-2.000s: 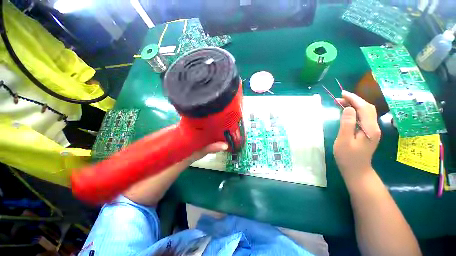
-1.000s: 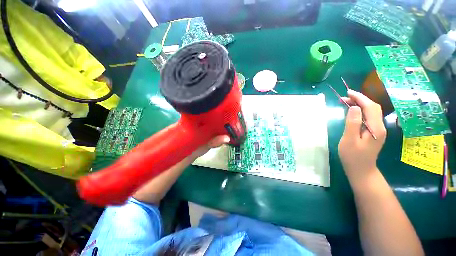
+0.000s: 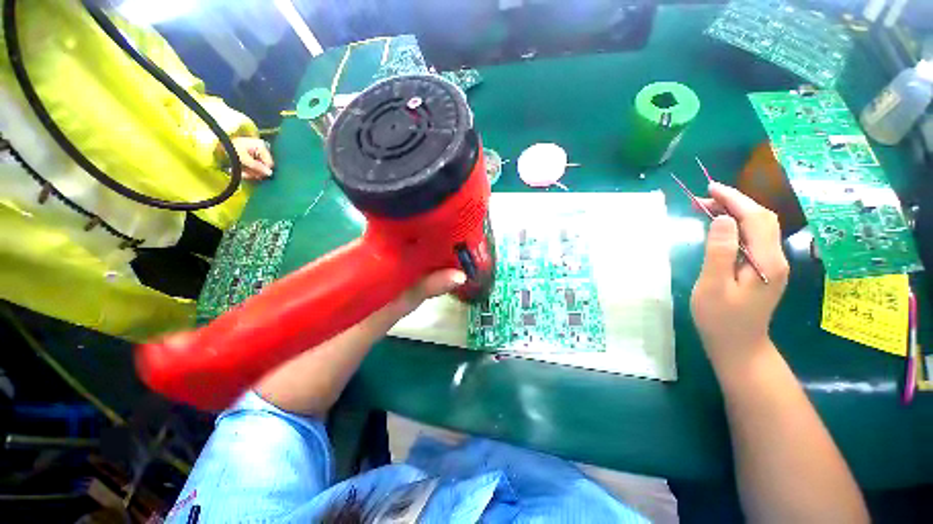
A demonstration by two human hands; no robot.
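A green PCB panel (image 3: 547, 292) with black chips lies on a pale backing board (image 3: 636, 297). My left hand (image 3: 435, 287) is mostly hidden behind the red heat gun (image 3: 307, 312); a thumb shows against its body. The gun's round black cap faces up, and its front end is hidden over the panel's left part. My right hand (image 3: 742, 266) holds thin reddish tweezers (image 3: 699, 204) to the right of the backing board, legs apart, with nothing visible between the tips.
A pink-white cup (image 3: 542, 164) and a green spool (image 3: 665, 121) stand behind the board. More circuit boards (image 3: 844, 189) lie right and left (image 3: 243, 268). A yellow note (image 3: 864, 312), pen (image 3: 911, 348) and white bottle (image 3: 900, 104) are right. A person in yellow (image 3: 82, 246) is at left.
The heat gun has shifted slightly, its handle end now further left than one second ago. The person in yellow has moved, and their hand now shows by the table edge. My right hand has hardly moved.
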